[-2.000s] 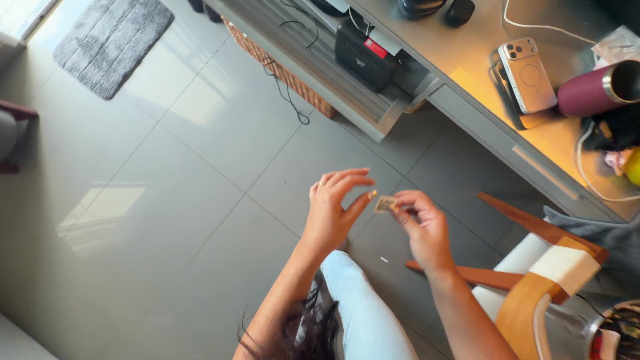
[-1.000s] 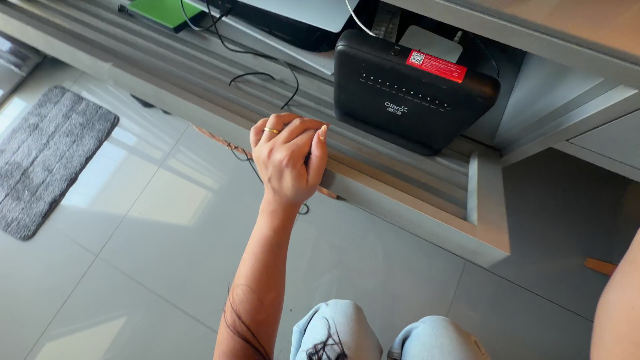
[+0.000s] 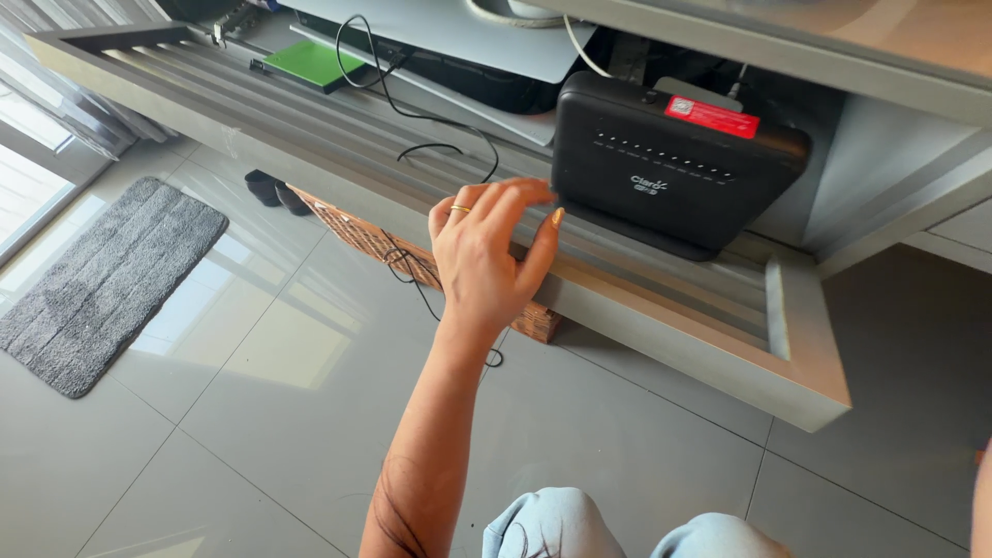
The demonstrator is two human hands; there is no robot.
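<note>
My left hand (image 3: 496, 248), with a ring on one finger, is over the front rail of the slatted drop-down flap (image 3: 666, 310). Its thumb and forefinger are apart, and nothing shows between them. Just right of the fingertips a black router (image 3: 666, 170) with a red label stands upright on the slats. A thin black cable (image 3: 442, 120) loops over the slats behind the hand, and more of it hangs in front of a wicker basket (image 3: 364, 236) below the flap. Of my right arm only a sliver shows at the right edge; the right hand is out of view.
A green flat case (image 3: 310, 63) lies on the slats at the upper left, beside a black device under a pale panel (image 3: 496, 35). The desk edge (image 3: 775, 58) juts over the router. A grey mat (image 3: 116, 279) and dark shoes (image 3: 277, 192) are on the tiled floor.
My left hand has gone from closed-up fingers to spread thumb and forefinger, beside the router. Two seconds ago both hands were together, the right holding a small item. The view has moved nearer the flap.
</note>
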